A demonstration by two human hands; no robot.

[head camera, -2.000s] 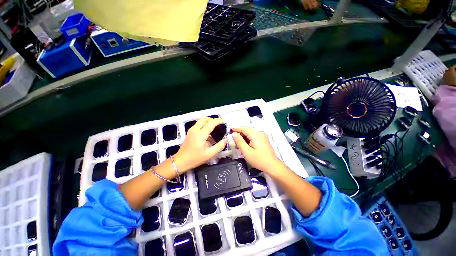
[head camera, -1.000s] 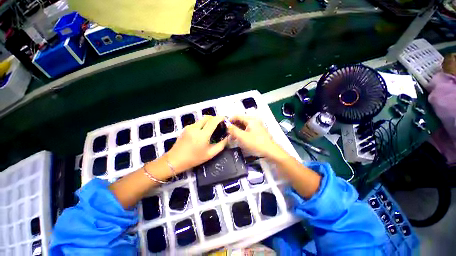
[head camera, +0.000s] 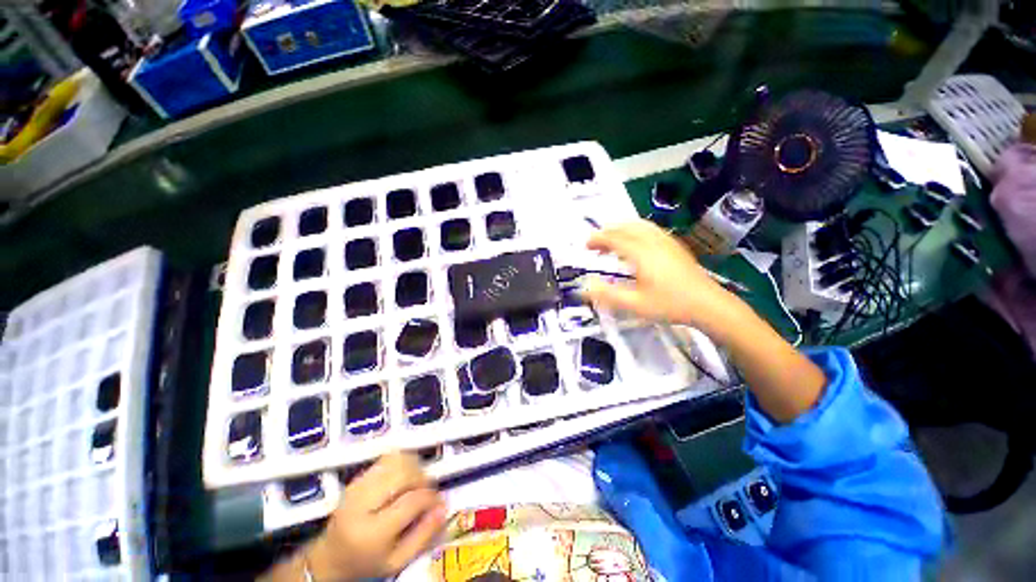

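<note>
A large white pocket tray [head camera: 534, 210] holds rows of dark rounded-square watch units [head camera: 361, 251]. A flat black box [head camera: 503, 287] with pale markings lies on it, and a black cable leaves its right side. One watch unit [head camera: 493, 370] lies tilted over a front-row pocket, overlapping another unit. My right hand [head camera: 653, 273] is over the tray's right side, fingers apart around the cable; no watch shows in it. My left hand [head camera: 384, 517] is blurred and low, in front of the tray's front edge, fingers curled; whether it holds anything is unclear.
Another white tray [head camera: 68, 341] stands at left. At right are a black fan [head camera: 802, 154], a bottle [head camera: 727, 222], a power strip [head camera: 813, 267] with tangled cables, and loose watches. Blue boxes [head camera: 307, 36] stand far left. A pink sleeve [head camera: 1014, 188] shows at the right edge.
The hands have separated: my left hand moved down off the tray, my right hand moved right. The watch unit between them is gone from there; a tilted one now lies at the front. The view has shifted.
</note>
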